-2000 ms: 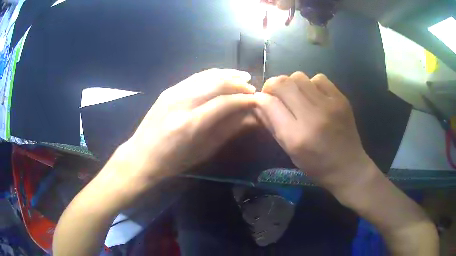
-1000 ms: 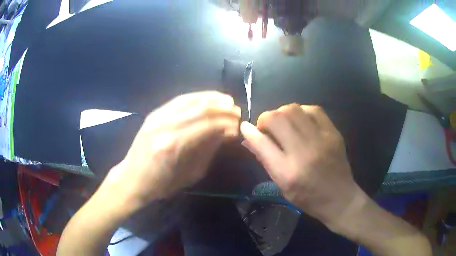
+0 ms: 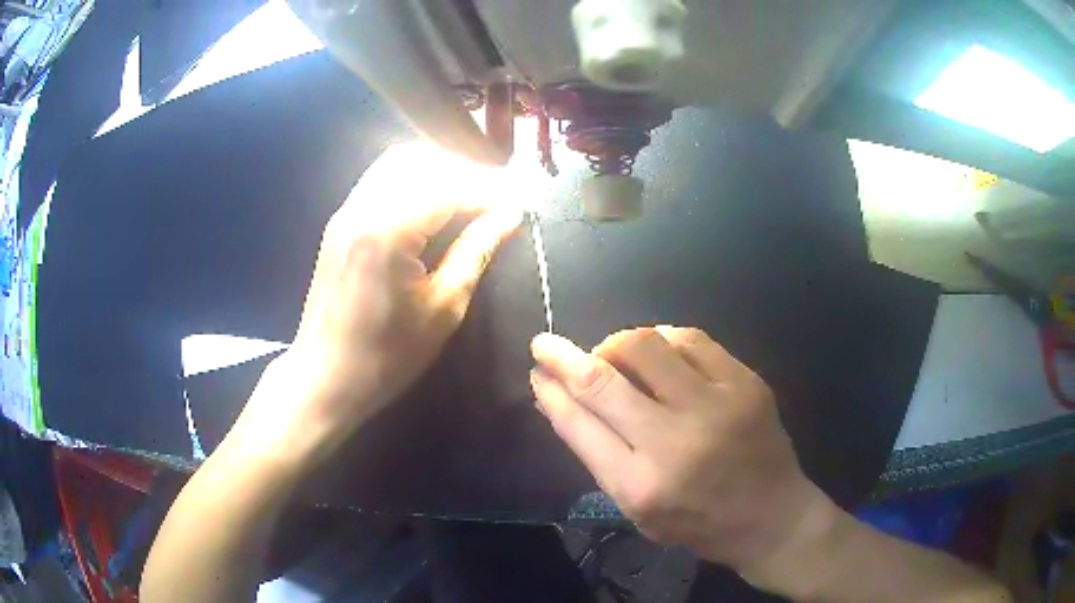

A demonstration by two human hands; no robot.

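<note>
The black garment panel (image 3: 212, 236) lies across the machine table under the needle area. A narrow slit (image 3: 542, 273) in it shows white and runs from the lamp glare toward me. My left hand (image 3: 401, 259) is at the upper end of the slit, its fingertips on the fabric in the glare beside the needle. My right hand (image 3: 672, 424) pinches the fabric at the lower end of the slit. The presser foot and needle are mostly lost in glare.
The sewing machine head (image 3: 436, 47) hangs above, with a pale round knob (image 3: 612, 197) right of the needle. Scissors with a red handle (image 3: 1055, 353) lie at the right on the table (image 3: 978, 371). A red basket (image 3: 94, 518) is below left.
The panel and slit have shifted left relative to the view. My left hand has moved up to the needle area. My hands, close together before, are now apart. More of the machine head shows.
</note>
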